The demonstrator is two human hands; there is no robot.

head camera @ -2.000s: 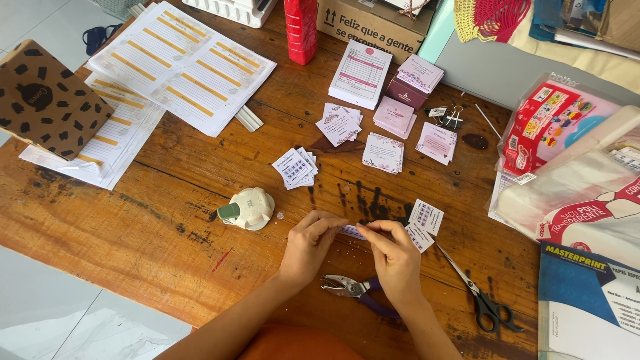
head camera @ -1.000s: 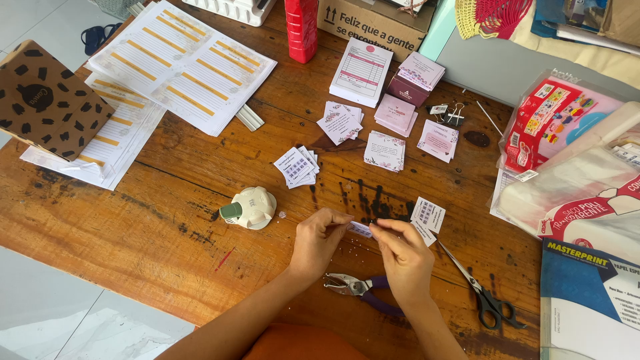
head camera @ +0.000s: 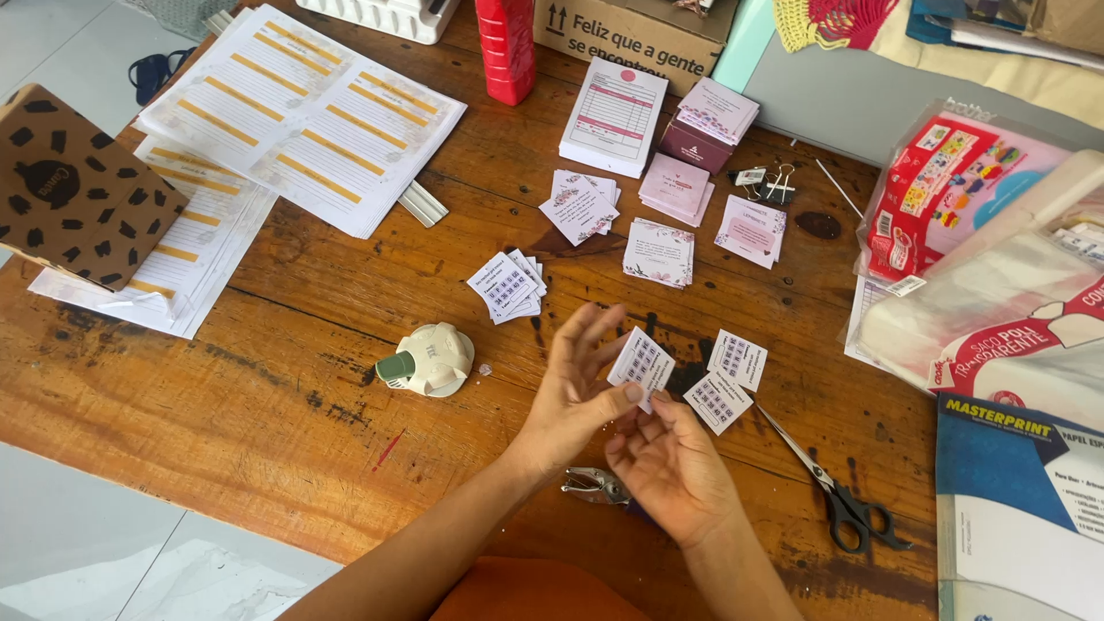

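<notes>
A small stack of white printed cards (head camera: 642,366) is held up between my two hands. My left hand (head camera: 576,388) pinches its lower left edge with the thumb, its other fingers raised behind. My right hand (head camera: 677,461) grips the bottom corner with thumb and fingertips. Just right of the stack, two similar cards (head camera: 718,401) lie partly overlapping on the wooden table. A single-hole punch (head camera: 595,486) lies below my hands, its handles partly hidden by my right hand. Black-handled scissors (head camera: 832,492) lie to the right. Left of my hands sit a cream and green corner punch (head camera: 431,358) and a pile of cards (head camera: 509,286).
Card piles (head camera: 660,252), a pad of printed forms (head camera: 614,116), a maroon card box (head camera: 699,142) and binder clips (head camera: 768,183) stand beyond my hands. Printed sheets (head camera: 302,121) and a patterned box (head camera: 86,185) are at left. Plastic packages (head camera: 1018,302) line the right side. A red bottle (head camera: 506,52) stands at the back.
The cards, earlier held low and edge-on between my fingertips, are now raised with their printed face showing. My left hand's fingers have spread, and my right palm has turned upward.
</notes>
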